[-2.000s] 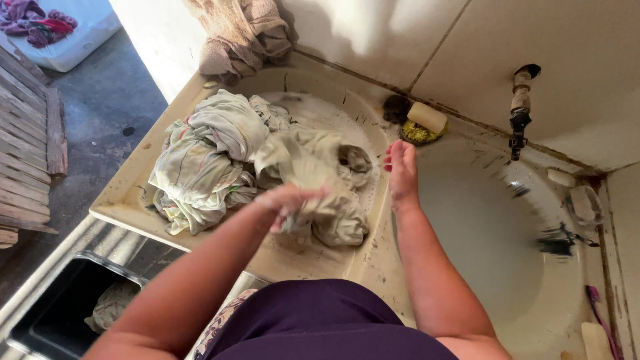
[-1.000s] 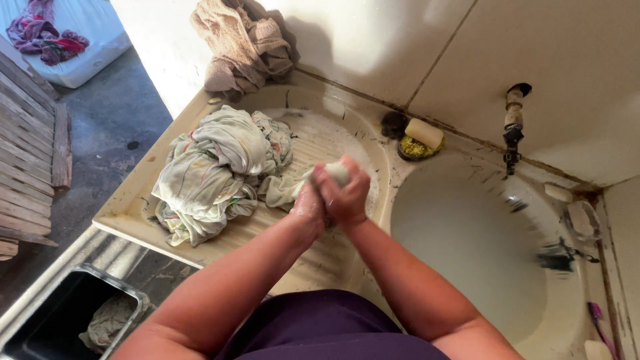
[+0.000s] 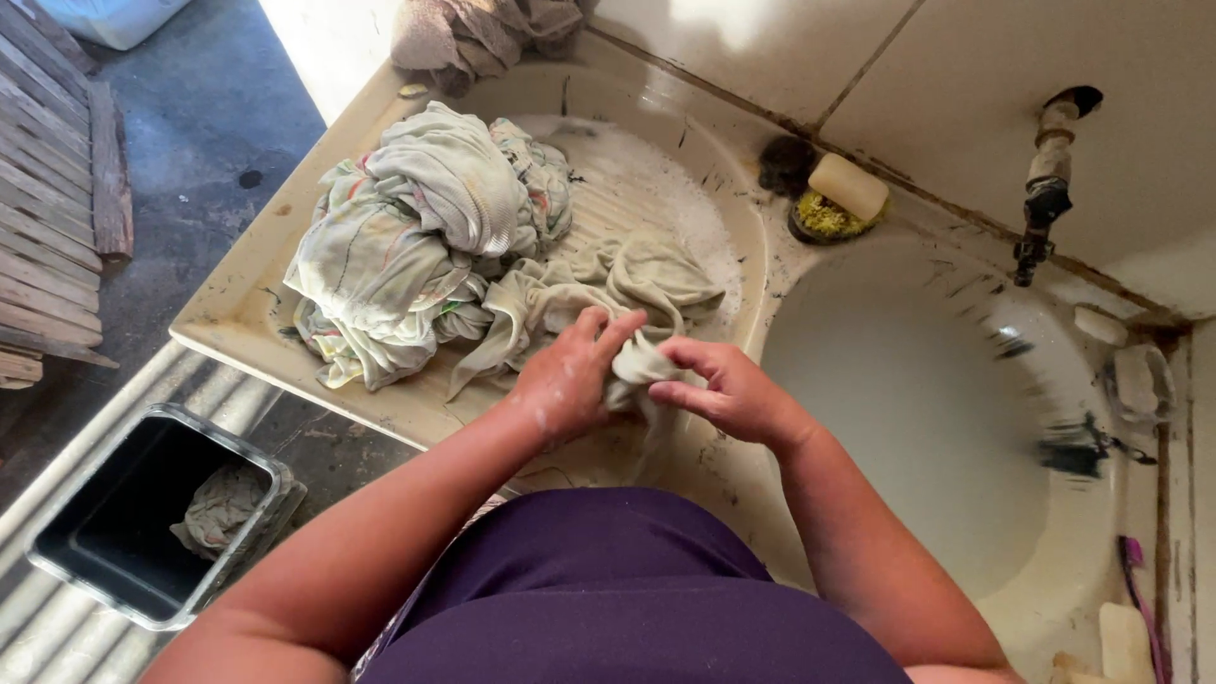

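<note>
A wet pale green cloth (image 3: 608,285) lies spread and wrinkled on the ribbed washboard part of the sink (image 3: 608,190). My left hand (image 3: 575,375), with suds on its back, rests on the cloth's near edge. My right hand (image 3: 727,389) pinches a bunched part of the same cloth between thumb and fingers, just right of my left hand. To the left sits a heap of wet whitish cloths with coloured lines (image 3: 408,237). Soap foam (image 3: 684,199) lies behind the green cloth. The left palm and some fingertips are hidden.
At the right is a round basin (image 3: 912,399) of cloudy water, below a wall tap (image 3: 1040,204). A soap bar (image 3: 848,187) rests on a yellow scourer (image 3: 826,217). A beige towel (image 3: 484,38) lies at the back edge. A black tub (image 3: 142,513) holds a crumpled cloth (image 3: 223,508).
One second ago my hands were pressed together around the bunched cloth. Now they are apart, and the cloth lies spread out on the ribbed surface.
</note>
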